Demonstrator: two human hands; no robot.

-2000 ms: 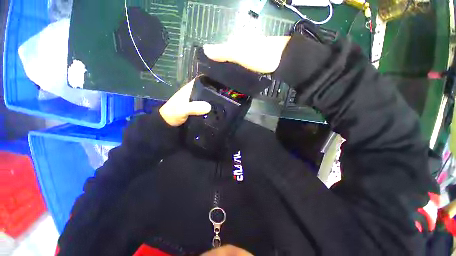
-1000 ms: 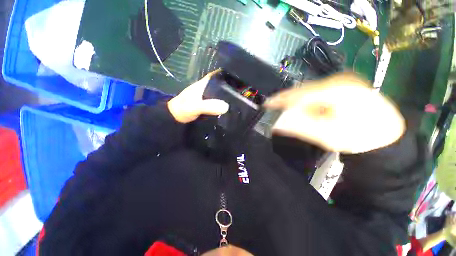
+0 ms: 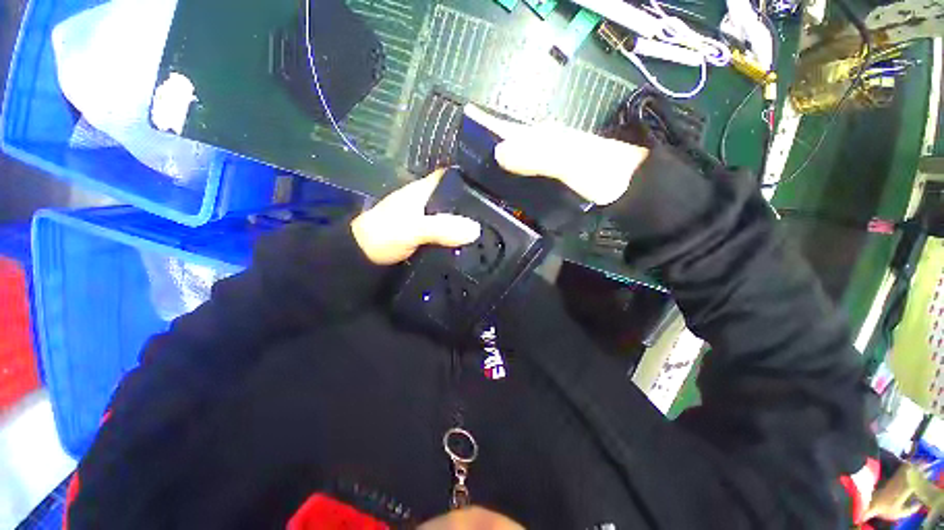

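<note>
A black socket tower housing (image 3: 466, 264) with round recessed outlets is held close to my chest. My left hand (image 3: 414, 228) grips its left side, thumb on the outlet face. My right hand (image 3: 559, 157) holds a black end part (image 3: 523, 186) against the housing's upper end. A small orange-red spot of wiring shows in the narrow gap between the two black parts. The fingers of both hands behind the parts are hidden.
A black polygonal plate (image 3: 331, 60) lies on the green bench (image 3: 233, 114) under a thin white wire. A coiled black cord (image 3: 662, 116) and white cables (image 3: 678, 50) lie behind my right hand. Blue bins (image 3: 98, 300) stand at left. A person's hand shows at lower right.
My right hand, blurred and away to the right one second ago, is back on the black end part. The gap showing the wires is narrower, and the outlet face is turned more toward the camera.
</note>
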